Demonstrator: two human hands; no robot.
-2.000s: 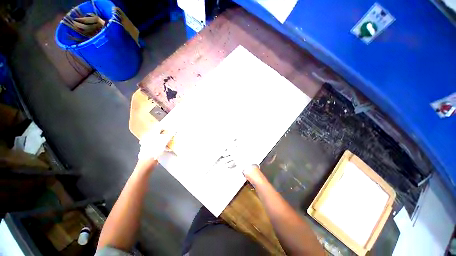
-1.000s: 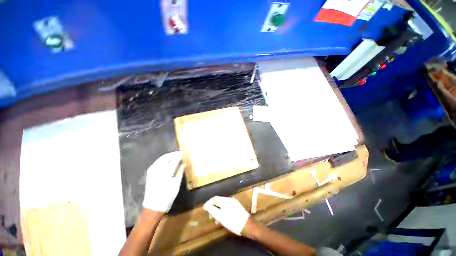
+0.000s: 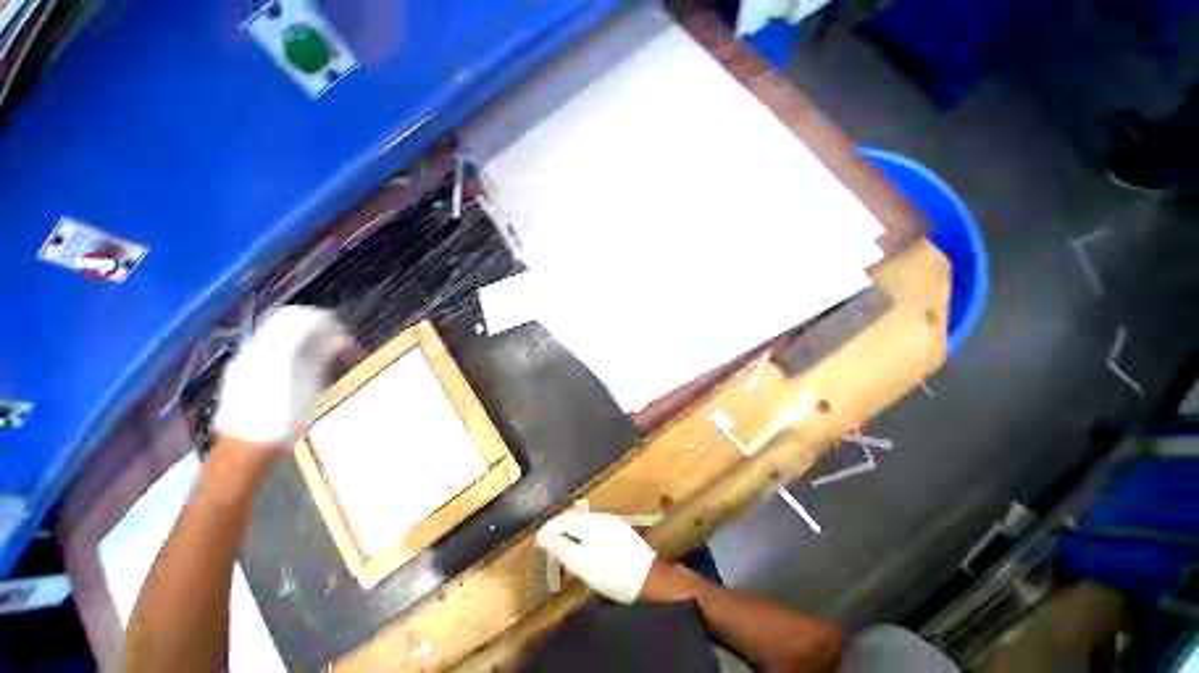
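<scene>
The yellow-tan cutting die (image 3: 496, 481) lies flat on the black pad (image 3: 559, 408), with a white sheet (image 3: 401, 447) showing inside its frame. My left hand (image 3: 279, 375), in a white glove and blurred, is at the die's upper left edge; its grip is unclear. My right hand (image 3: 598, 552), gloved with curled fingers, is over the wooden ledge, close to thin white offcuts (image 3: 640, 521). Whether it holds one is unclear.
Large white sheets (image 3: 697, 224) lie right of the pad. A dark block (image 3: 835, 331) sits on the wooden ledge (image 3: 914, 296). A blue bin (image 3: 970, 250) stands beyond it. Offcuts lie on the floor. The blue beam bears a green control (image 3: 309, 49) and red switch (image 3: 99, 260).
The view has turned and shifted right. My left hand has moved from the die's lower left side to its upper left edge. The die now shows its raised frame around the white sheet.
</scene>
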